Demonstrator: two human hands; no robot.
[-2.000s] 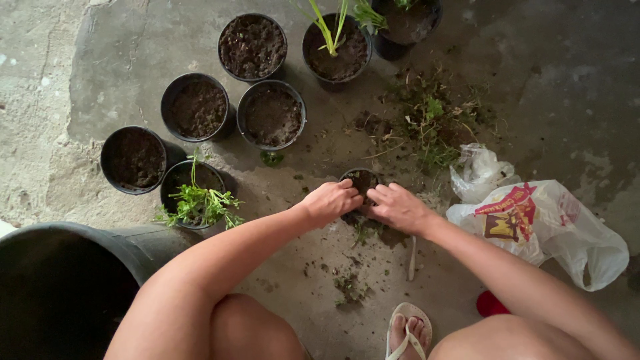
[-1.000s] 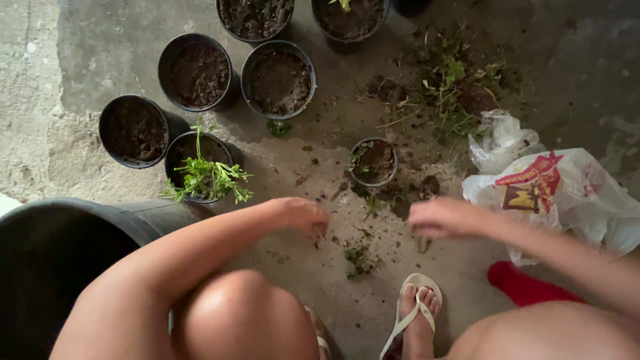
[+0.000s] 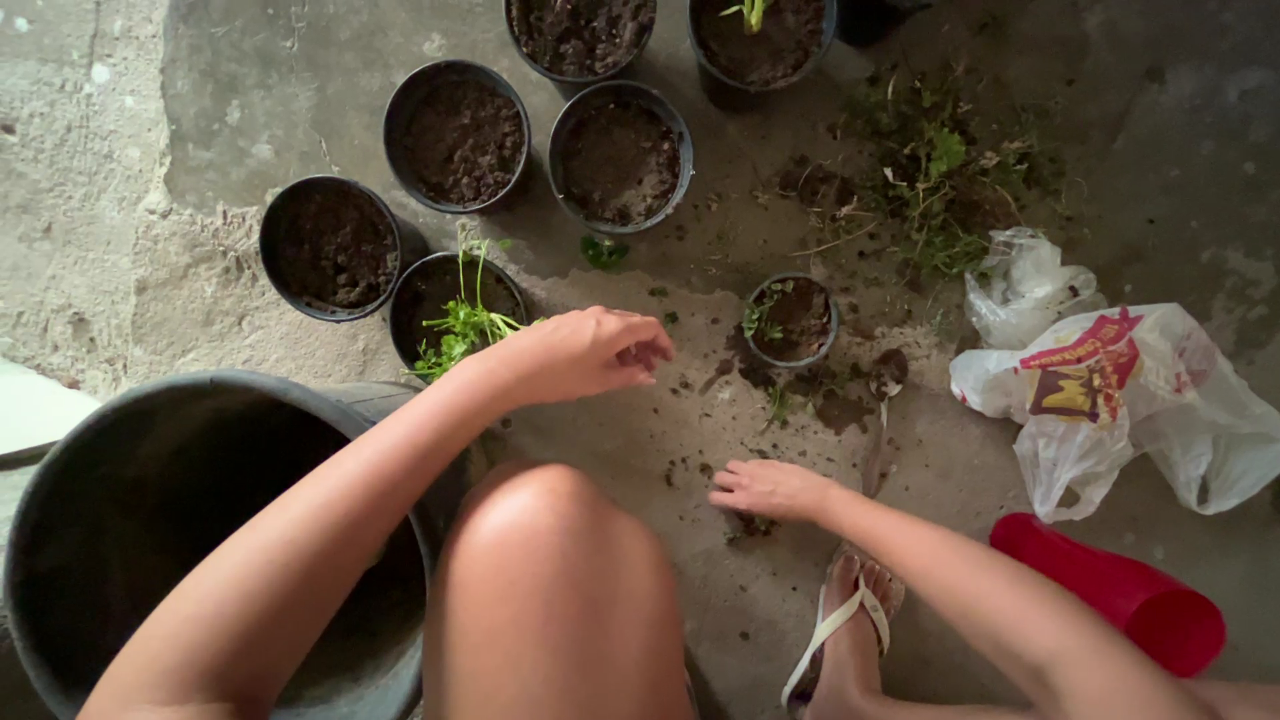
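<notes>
My left hand [image 3: 590, 355] hangs above the floor with its fingers loosely curled, right of the black pot with a leafy green plant [image 3: 465, 325]; whether anything is between its fingers is hidden. My right hand [image 3: 765, 490] is low over the concrete, fingers reaching left, by a small clump of soil and plant bits [image 3: 750, 525]; its palm side is hidden. A small pot of soil [image 3: 805, 325] with a little green sprig at its left rim stands above and between my hands. A spoon [image 3: 885, 380] with soil on it lies right of that pot.
Black pots of soil [image 3: 460, 140] stand in the upper left and top middle. Uprooted weeds [image 3: 940, 180] lie at upper right, near plastic bags [image 3: 1100, 380]. A red container [image 3: 1120, 600] lies at lower right. A big dark tub [image 3: 240, 385] is at lower left, beside my knee.
Both hands were at the small pot and have left it; it stands uncovered. Since one second ago, my left hand has moved up toward the pots. The view has shifted.
</notes>
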